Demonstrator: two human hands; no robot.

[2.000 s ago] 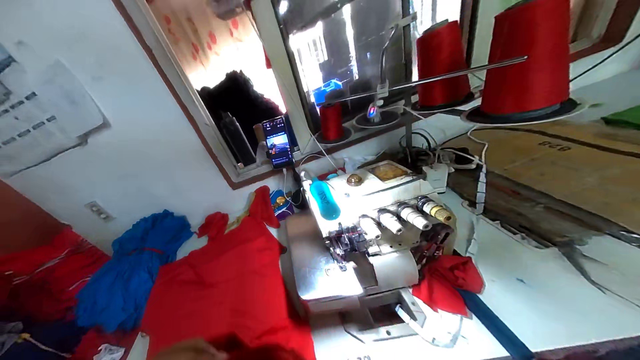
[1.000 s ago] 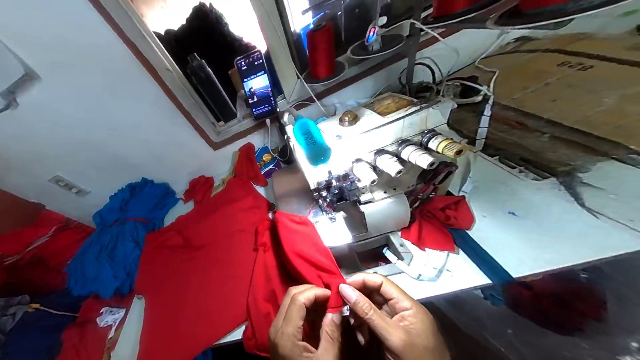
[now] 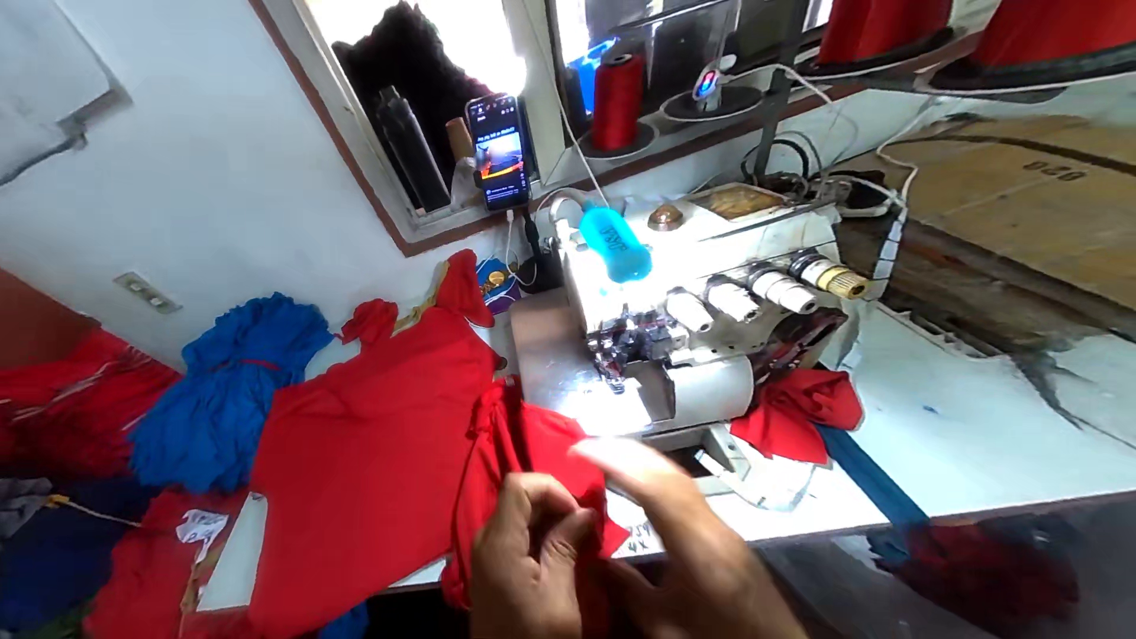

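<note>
My left hand (image 3: 532,559) pinches a piece of red fabric (image 3: 550,444) between thumb and fingers at the lower middle, in front of the serger (image 3: 710,311). My right hand (image 3: 692,541) is just right of it, blurred, its index finger stretched over the same fabric; its lower fingers are partly hidden, so its hold is unclear. The fabric hangs at the table's front edge, beside a larger spread red cloth (image 3: 373,435). A light shines on the serger's needle area, and a turquoise cover (image 3: 614,244) sits on its top left.
Blue gathered fabric (image 3: 231,390) and more red cloth (image 3: 80,399) lie at left. A phone (image 3: 500,155) stands by the window. Red thread cones (image 3: 617,102) are behind the serger. Red scraps (image 3: 799,415) and a blue strip (image 3: 874,475) lie right of it.
Two seconds ago no smaller red piece was held up before the serger; one second ago both hands pinched it. The right index finger has since lifted and extended. The view has shifted.
</note>
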